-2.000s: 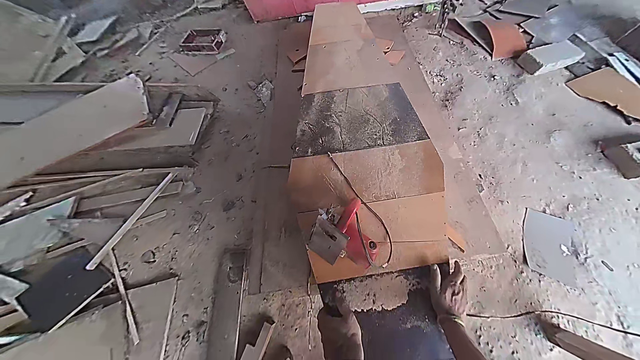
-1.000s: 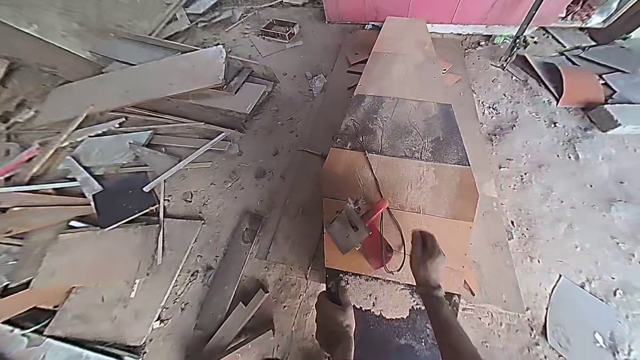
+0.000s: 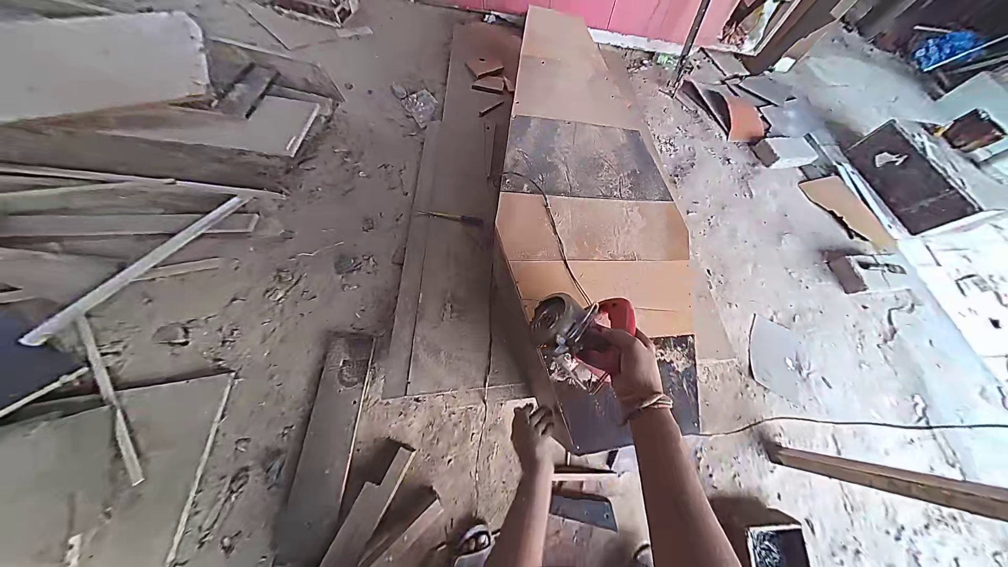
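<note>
My right hand point(image 3: 630, 362) is closed around the handle of a red power saw point(image 3: 618, 316), which looks like a circular saw, its round metal part toward the left. The saw is over the near end of a long row of orange-brown boards point(image 3: 602, 276) with a dark, worn panel point(image 3: 591, 161) farther up. A thin black cord point(image 3: 557, 232) runs from the saw up over the boards. Beside the near left corner of a dark board point(image 3: 598, 417) is my left hand point(image 3: 533, 429), fingers curled, with nothing seen in it.
Wooden offcuts point(image 3: 374, 504) lie near my sandalled foot point(image 3: 474, 540). Boards and strips point(image 3: 142, 268) are piled at left. A screwdriver-like tool point(image 3: 450, 217) rests on a flat board. At right are a cable point(image 3: 850, 424), a timber beam point(image 3: 890, 476) and scraps point(image 3: 776, 358).
The saw lay on the orange-brown boards; my right hand now grips it, turned and nearer the near end. My left hand has moved off the dark board to its left corner.
</note>
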